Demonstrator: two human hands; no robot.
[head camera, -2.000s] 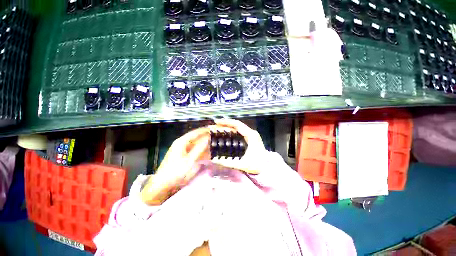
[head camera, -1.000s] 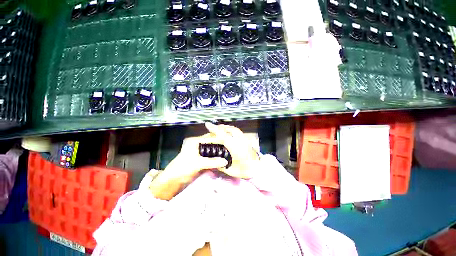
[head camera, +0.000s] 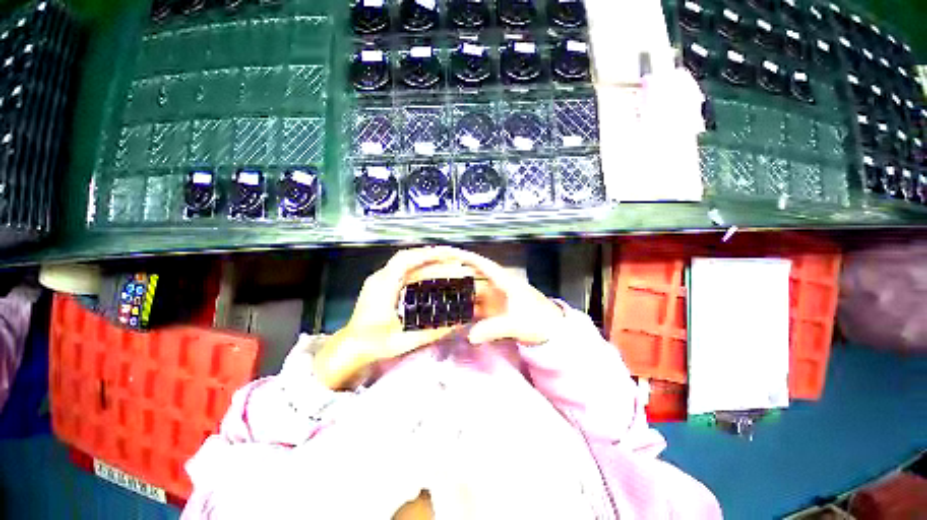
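A ribbed black row of several lens assemblies (head camera: 439, 303) is held between my two hands, just below the bench edge and above the lap. My left hand (head camera: 381, 310) grips its left end. My right hand (head camera: 513, 305) is at its right end, with fingers curved round it. Behind the bench edge, a clear blister tray (head camera: 473, 208) holds black round parts with white labels; some front pockets show crosshatching. Another blister tray (head camera: 208, 91) at the left has three parts in its front row and a few at its back.
A tall stack of filled trays (head camera: 33, 132) stands far left. A white paper strip (head camera: 645, 152) lies between trays, with more trays (head camera: 773, 132) right. Red trays (head camera: 147, 391) and a clipboard sheet (head camera: 739, 335) are below the edge. A pink sleeve (head camera: 894, 289) shows at far right.
The held black row has turned in my hands and now shows a broader, blockier face. My fingers have shifted round it. The bench trays look the same, with a slight view shift.
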